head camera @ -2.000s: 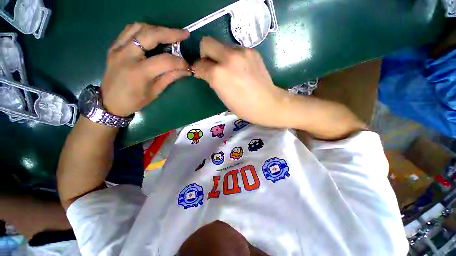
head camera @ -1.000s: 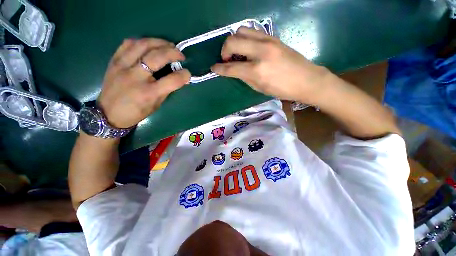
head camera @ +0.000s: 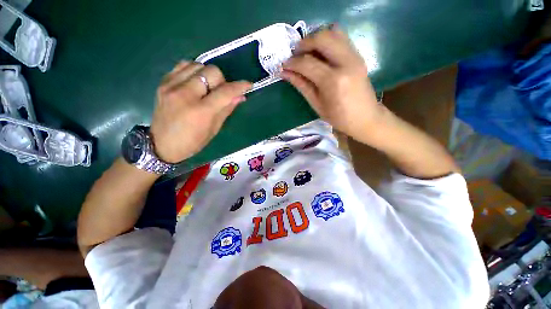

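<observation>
A pale plastic frame (head camera: 277,48) lies over the dark green bench in front of me, its open loop toward the left and its cloudy rounded end toward the right. My left hand (head camera: 192,111), with a ring and a wristwatch, grips the left end of the loop, the thumb on the near rim. My right hand (head camera: 335,78) pinches the near rim beside the rounded end. Its fingers cover the frame's right edge. Whether a small part is between the fingertips cannot be told.
Loose pale frames (head camera: 45,145) overlap at the left of the green bench (head camera: 417,36). Another frame (head camera: 30,39) lies at the upper left. At the right below the bench are a brown carton (head camera: 498,202) and blue plastic sheeting (head camera: 513,102). Another person's arm (head camera: 36,262) shows at the lower left.
The frame has shifted left and its rounded end is more uncovered. My left thumb has moved right along the near rim. My right hand has moved from over the loop to the rounded end.
</observation>
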